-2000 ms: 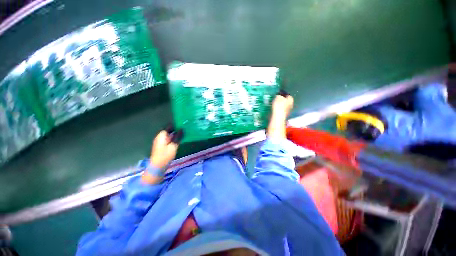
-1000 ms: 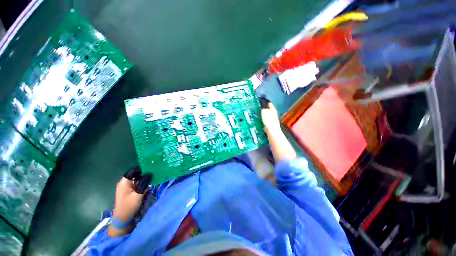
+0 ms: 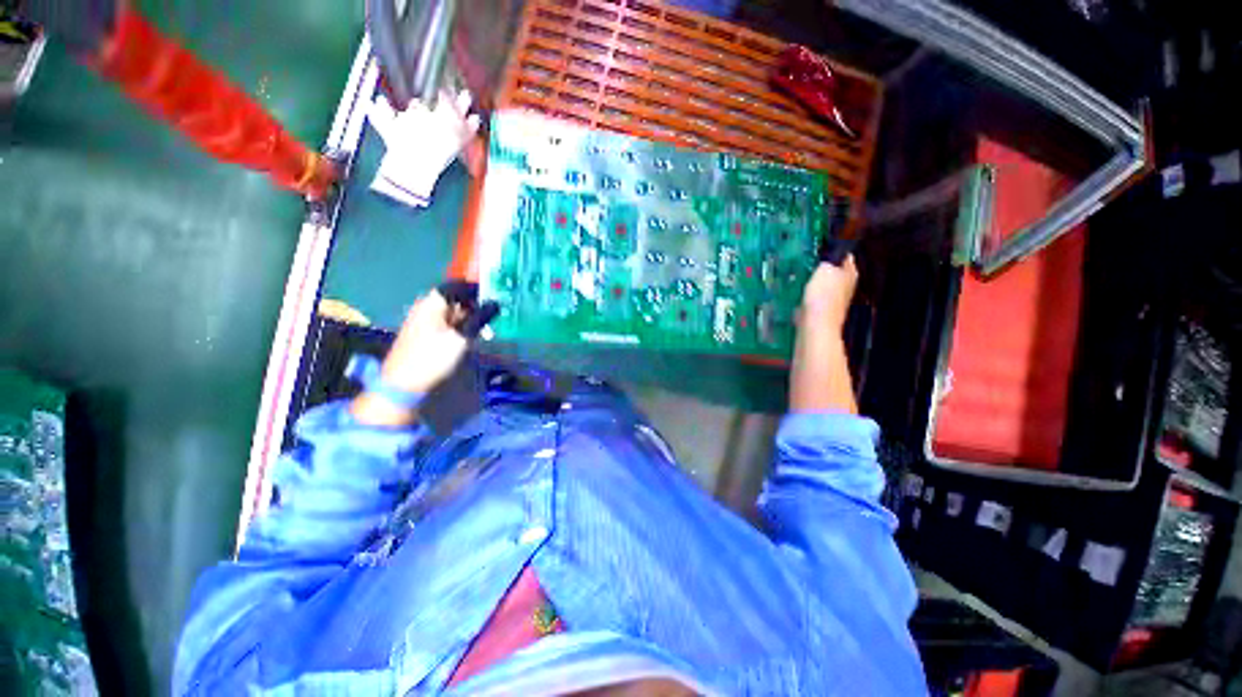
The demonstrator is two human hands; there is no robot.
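Observation:
A large green printed circuit board (image 3: 640,245) with silvery solder tracks and small red dots lies level over an orange-brown slotted rack (image 3: 613,61). My left hand (image 3: 429,341), with black finger cots and a light blue wrist band, grips its left edge near the lower corner. My right hand (image 3: 828,289), with black finger cots, grips its right edge. The board hides the front part of the rack. Whether it touches the rack I cannot tell.
A dark red object (image 3: 813,85) lies on the rack. White gloves or cloths (image 3: 422,143) lie left of it. A red-wrapped bar (image 3: 204,106) crosses upper left. Boards (image 3: 38,531) lie on the green conveyor (image 3: 177,313). Black frames with red insides (image 3: 1008,341) stand at right.
My body has turned right, away from the conveyor. Both hands have carried the board from the conveyor's edge to over the slotted rack. The conveyor boards now show only at lower left.

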